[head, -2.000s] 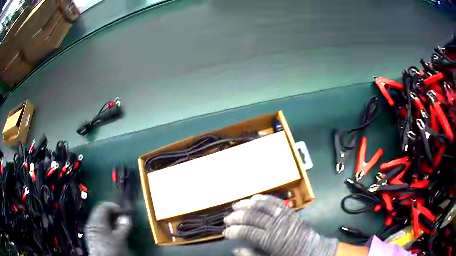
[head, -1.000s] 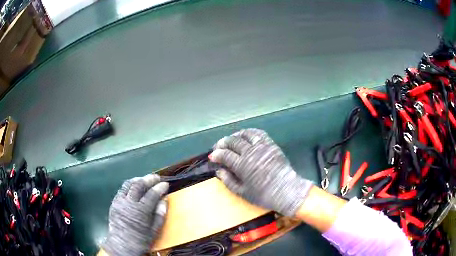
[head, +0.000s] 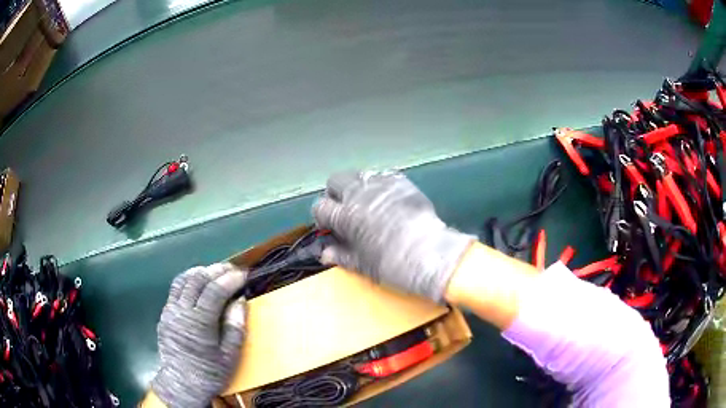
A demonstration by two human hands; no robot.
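Observation:
An open brown inner box [head: 456, 328] lies on the green ledge in front of me, with a tan insert [head: 318, 319] along its middle. In the near compartment lie coiled black cable [head: 306, 389] and a red clip [head: 398, 361]. My gloved left hand [head: 199, 327] and gloved right hand [head: 390, 231] are at the far compartment, holding a bundled black ring terminal lead [head: 298, 259] between them, over other black cable. Its right end is mostly hidden under my right hand; a little red shows there.
A clip lead heap [head: 661, 183] is on the right, with a loose lead [head: 533, 211] beside it. A ring lead heap [head: 48, 335] is at left. One ring lead [head: 151, 194] lies on the belt; cartons [head: 28, 60] are at far left.
Both hands came to the box's far side with the black lead. The insert's top changed from white to tan, and a red clip now shows in the near compartment.

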